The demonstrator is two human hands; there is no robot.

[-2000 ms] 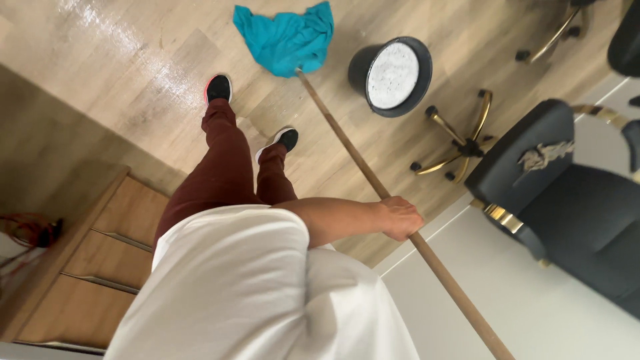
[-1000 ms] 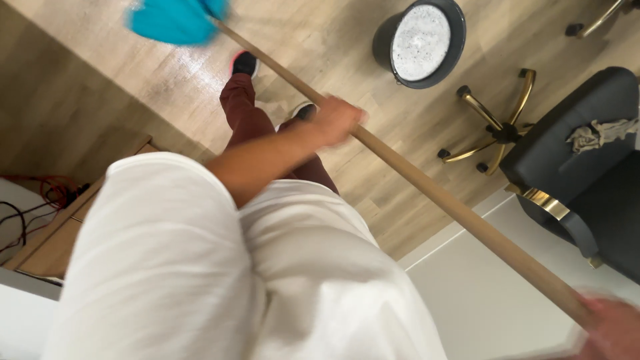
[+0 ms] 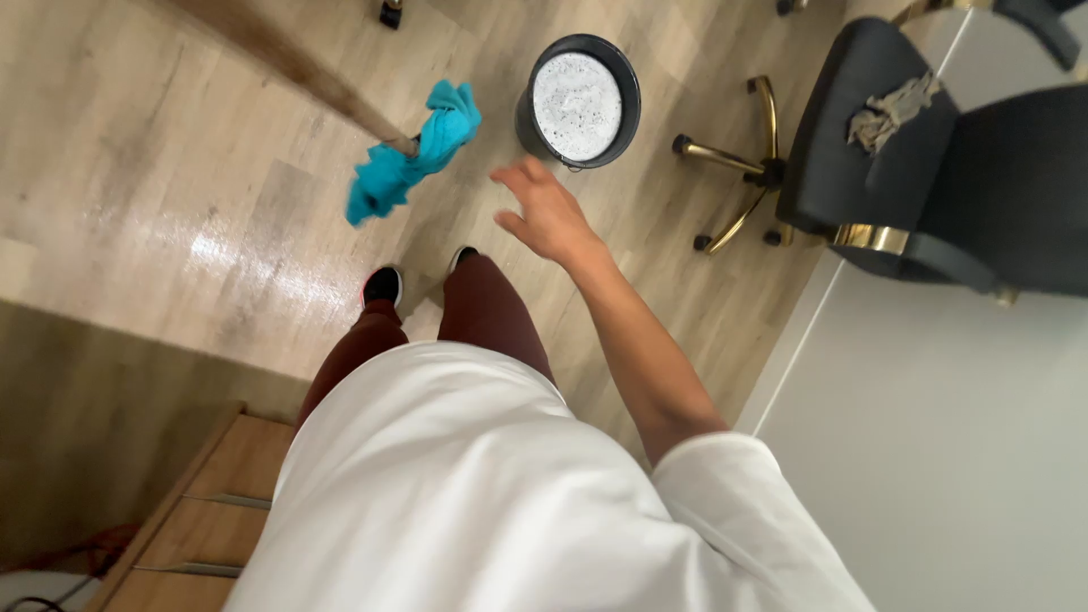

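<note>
My right hand (image 3: 544, 212) reaches out over the floor with thumb and fingers apart, holding nothing. Just beyond its fingertips stands a black bucket (image 3: 631, 102) filled with foamy, speckled whitish liquid. To the left of this hand, a turquoise cloth (image 3: 395, 177) is bunched around the end of a wooden pole (image 3: 319, 89). The pole runs out of the frame at the upper left, so its other end is hidden. My left hand is out of view. Whether the cloth touches the floor, I cannot tell.
A black office chair (image 3: 841, 127) with gold legs stands at the right, a crumpled greyish cloth (image 3: 892, 110) on it. A wooden drawer unit (image 3: 225, 531) is at the lower left, near some cables (image 3: 106, 544). A white wall (image 3: 935, 450) borders the floor at the lower right.
Both hands were on the pole one second ago; my right hand has let go and is now near the bucket. The pole has swung round and its cloth is bunched narrower. The view has shifted.
</note>
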